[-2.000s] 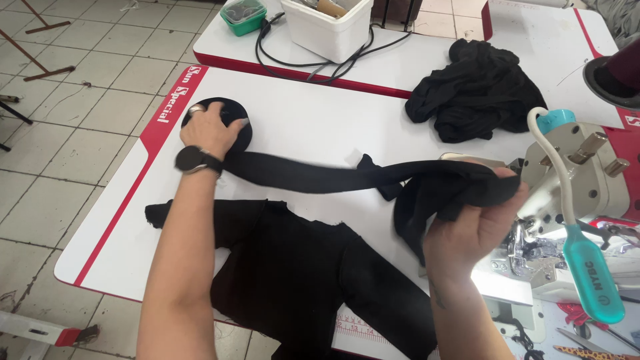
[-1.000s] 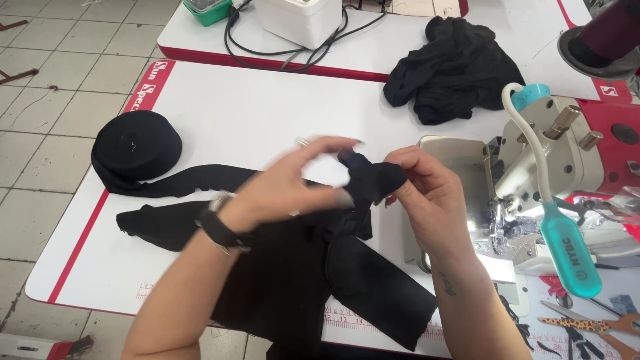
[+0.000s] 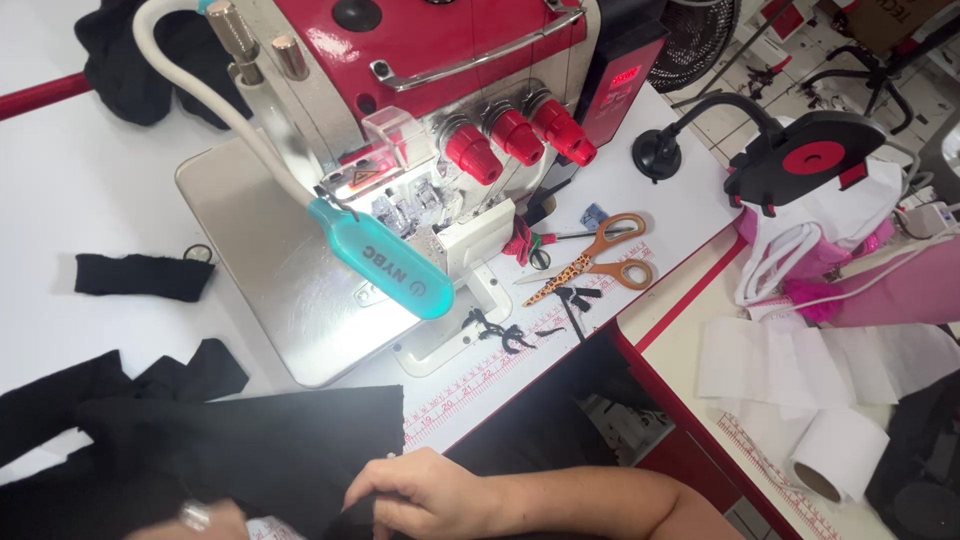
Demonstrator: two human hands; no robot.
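Observation:
My right hand (image 3: pixel 420 495) grips the edge of black fabric (image 3: pixel 247 442) at the bottom middle of the view. At the bottom edge my left hand (image 3: pixel 195 521), with a ring on it, is blurred and partly cut off; it lies over the same cloth, and its fingers are mostly hidden. Beyond the hands is a red and white overlock sewing machine (image 3: pixel 450 82) with a turquoise clip lamp (image 3: pixel 386 259) lit over its needle area. A short black fabric piece (image 3: pixel 142 276) lies left of the machine's metal plate (image 3: pixel 300 277).
Orange-handled scissors (image 3: pixel 592 262) and black fabric scraps (image 3: pixel 502 330) lie right of the machine. Behind them stands a black phone holder (image 3: pixel 810 157). On the neighbouring table are a white roll (image 3: pixel 840 454) and pink fabric (image 3: pixel 885 281). A black cloth heap (image 3: pixel 135 67) lies at upper left.
The view has swung right to the sewing machine. My hands have left the black strip they handled near the middle of the table and are now at the near fabric.

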